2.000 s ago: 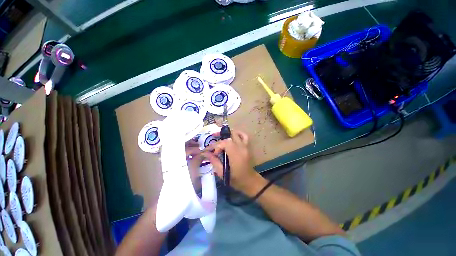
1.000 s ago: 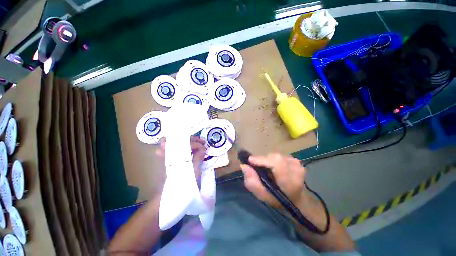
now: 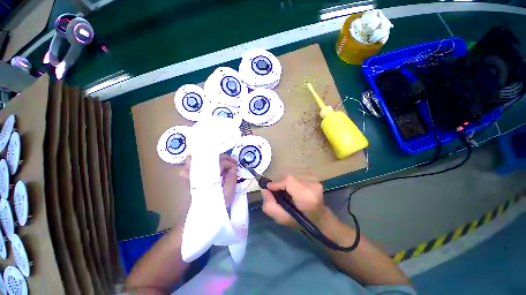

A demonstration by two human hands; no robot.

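A white headphone (image 3: pixel 205 201) stands over the cardboard's front edge, with its cups toward the mat. My left hand (image 3: pixel 228 173) holds it from behind, partly hidden by the band. My right hand (image 3: pixel 297 199) grips a black soldering iron (image 3: pixel 288 206). Its metal tip points up-left and meets or overlaps the lower left of a white speaker plate (image 3: pixel 252 154) with a dark ringed centre, beside the headphone. Contact is too small to tell. Several more speaker plates (image 3: pixel 231 86) lie in a cluster on the cardboard sheet (image 3: pixel 288 141).
A yellow squeeze bottle (image 3: pixel 344 133) lies on the mat's right. Behind it stands an amber tape roll (image 3: pixel 349 48) with white tissue. A blue basket (image 3: pixel 410 147) with black equipment is at right. Stacked cardboard (image 3: pixel 78 190) with discs is at left. Another headphone (image 3: pixel 76 43) is at upper left.
My right hand and the iron came back from the headphone, and have since moved slightly up-left, bringing the tip to the speaker plate. My left hand stays at the headphone.
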